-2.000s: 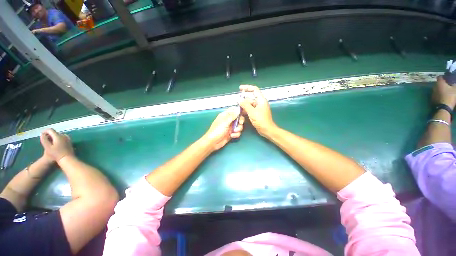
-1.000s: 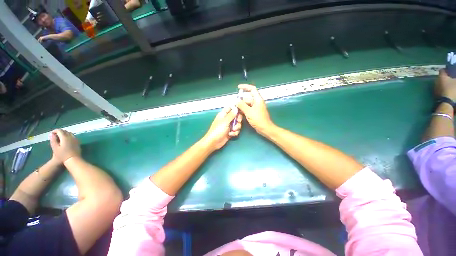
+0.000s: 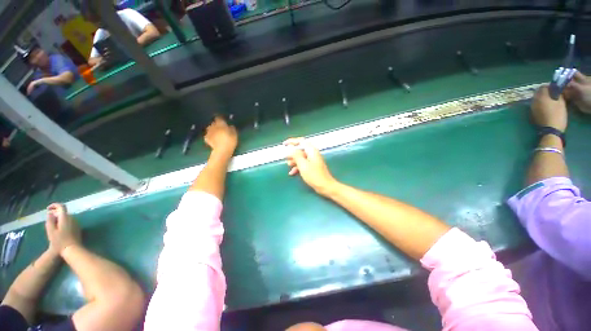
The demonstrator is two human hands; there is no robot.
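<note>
Slim silver-grey pens (image 3: 286,111) lie spaced along the dark green conveyor belt (image 3: 311,71). My left hand (image 3: 221,137) is stretched over the belt, its fingers beside a pen that shows only in part (image 3: 231,120). Whether the fingers touch or grip it cannot be told. My right hand (image 3: 308,167) is at the near edge of the white rail (image 3: 363,128), fingers loosely apart, with no pen visible in it.
The glossy green bench (image 3: 324,245) lies on the near side. A slanted grey-white post (image 3: 65,136) stands at left. A neighbour's clasped hands (image 3: 59,229) are near several pale tubes (image 3: 11,247). At right, another person's hand (image 3: 551,110) holds several pens. People sit opposite.
My hands have come apart. My left hand has moved forward and left over the belt. My right hand has stayed near the rail, with no pen showing. The view has shifted.
</note>
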